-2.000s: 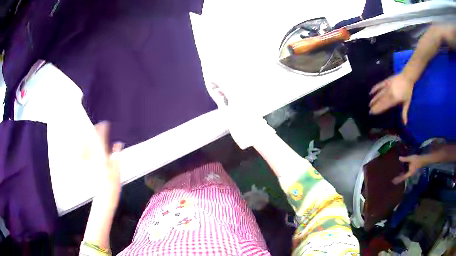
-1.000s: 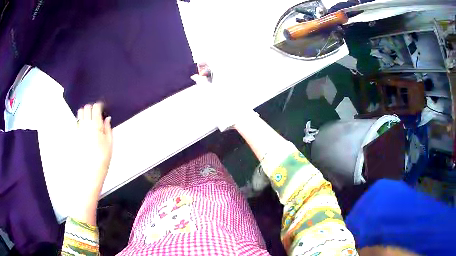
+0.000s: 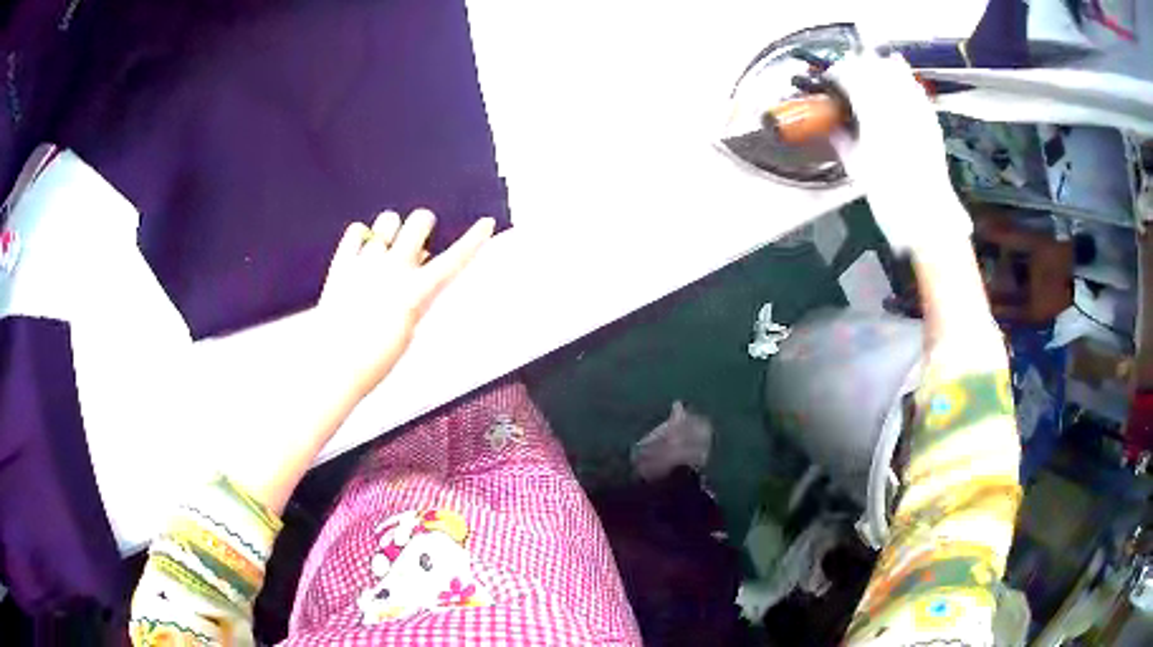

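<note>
A dark purple garment piece [image 3: 316, 139] lies flat on the white ironing table cover [image 3: 632, 190], with a curved cut-out at its left. My bare left hand [image 3: 392, 278] rests with spread fingers on the piece's near edge, palm down. My right hand [image 3: 879, 126], in a white glove, is around the orange-brown handle of the steam iron [image 3: 771, 145]. The iron sits at the right end of the table, its tip pointing left. The glove hides the rear of the handle.
A whitish hose [image 3: 1049, 99] trails right from the iron. A whitish tub [image 3: 835, 386] stands on the green floor [image 3: 632, 367] among scraps. Shelves with white items [image 3: 1068, 164] are at the right. More purple cloth [image 3: 44, 442] hangs at the left table edge.
My right hand has moved from the cloth's near right corner to the iron's handle. My left hand has moved right along the near edge. The other person's hands and the blue item are gone from view.
</note>
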